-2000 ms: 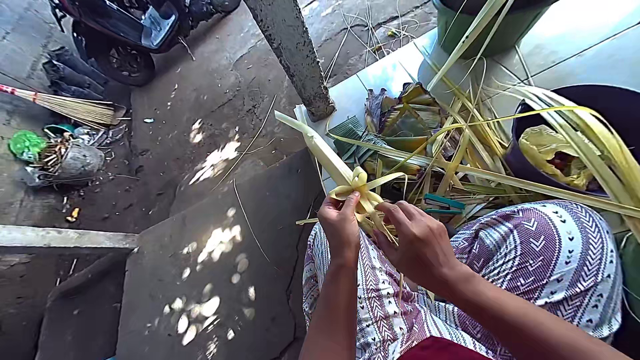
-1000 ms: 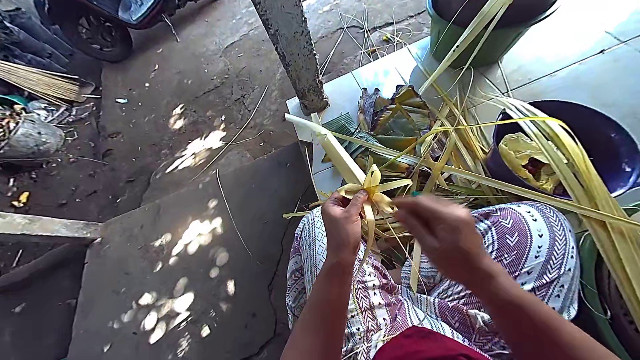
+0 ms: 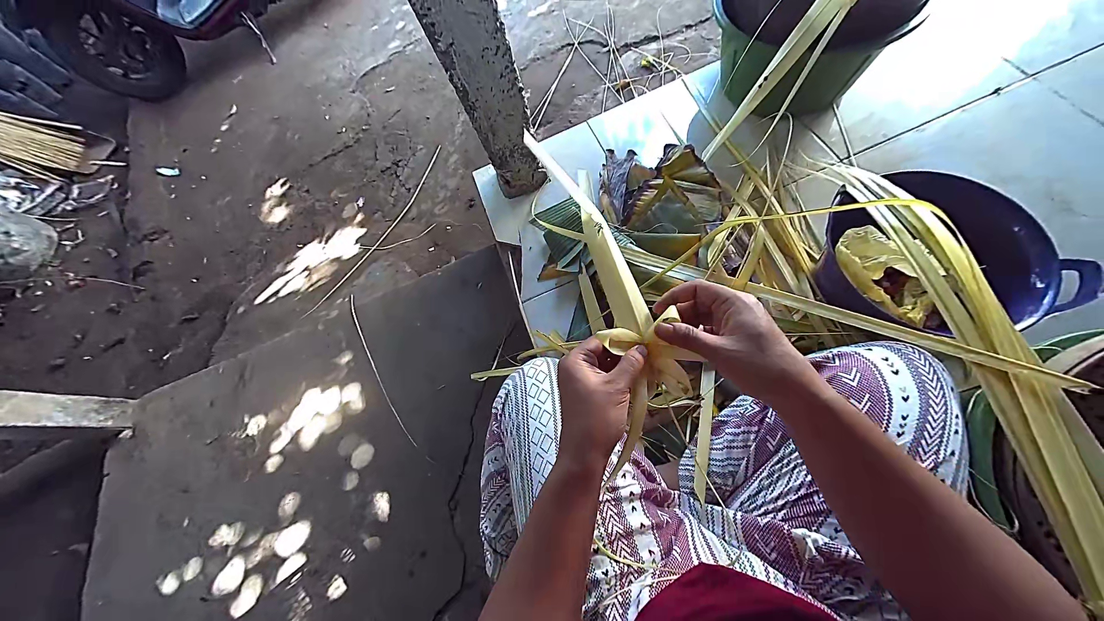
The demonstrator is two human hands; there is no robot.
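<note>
A woven ornament of pale yellow palm leaf [image 3: 614,267] is held above my lap, its long pointed strip reaching up and to the left, with looped strips at its base. My left hand [image 3: 598,392] pinches the base from the left, thumb on the folded loops. From the right, my right hand [image 3: 729,332] grips a loop between thumb and fingers. Thin strips hang below the knot over the patterned cloth [image 3: 888,405] on my legs. The parts of the loops under my fingers are hidden.
Loose palm strips [image 3: 776,224] and dried leaves [image 3: 677,194] lie on the tiles beyond my hands. At right stand a dark blue basin [image 3: 1005,233] with a yellow bag [image 3: 880,272] and a green bucket [image 3: 737,65]. A concrete post [image 3: 479,86] rises behind; long leaves [image 3: 1018,388] cross the right side.
My right hand, blurred and off to the right of the knot one second ago, is back at the loops. My left hand keeps its hold on the base.
</note>
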